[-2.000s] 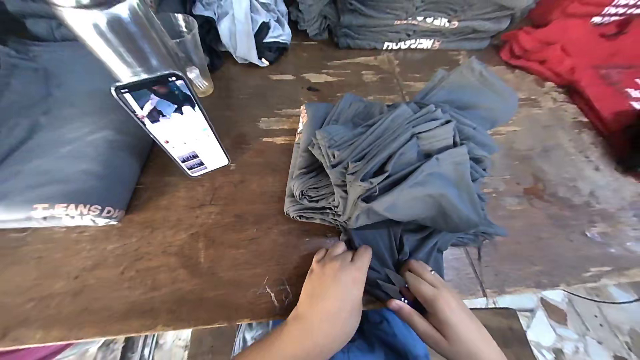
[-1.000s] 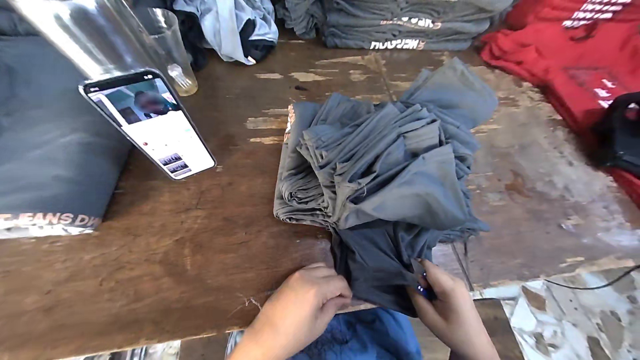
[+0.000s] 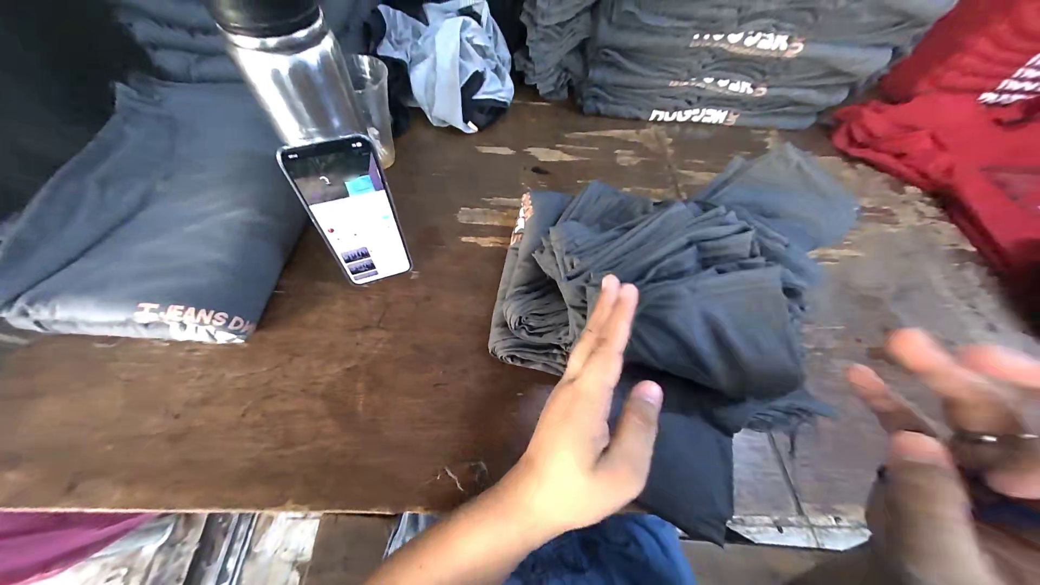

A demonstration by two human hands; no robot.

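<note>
A bunched, folded pile of dark grey fabric point(image 3: 691, 284) lies on the wooden table. Below it, a darker piece of the cloth point(image 3: 691, 471) hangs past the table's front edge. My left hand point(image 3: 597, 422) is raised over the pile's lower left part, thumb spread from the other fingers, gripping nothing. On the right, my right hand point(image 3: 951, 414) is blurred and lifted beside the pile, fingers apart, a ring on one finger. Something dark blue shows at the right palm; what it is and how it is held cannot be made out.
Folded grey garments point(image 3: 162, 211) lie at left. A phone point(image 3: 349, 211) leans on a steel bottle point(image 3: 296, 81) beside a clear cup point(image 3: 374, 106). Behind are a light-blue and black cloth point(image 3: 455, 65) and stacked grey garments point(image 3: 715, 65); red garments point(image 3: 959, 146) lie at right.
Both hands have let go of the dark cloth at the pile's lower edge; the right has moved off to the right. That cloth, bunched earlier, now lies flatter.
</note>
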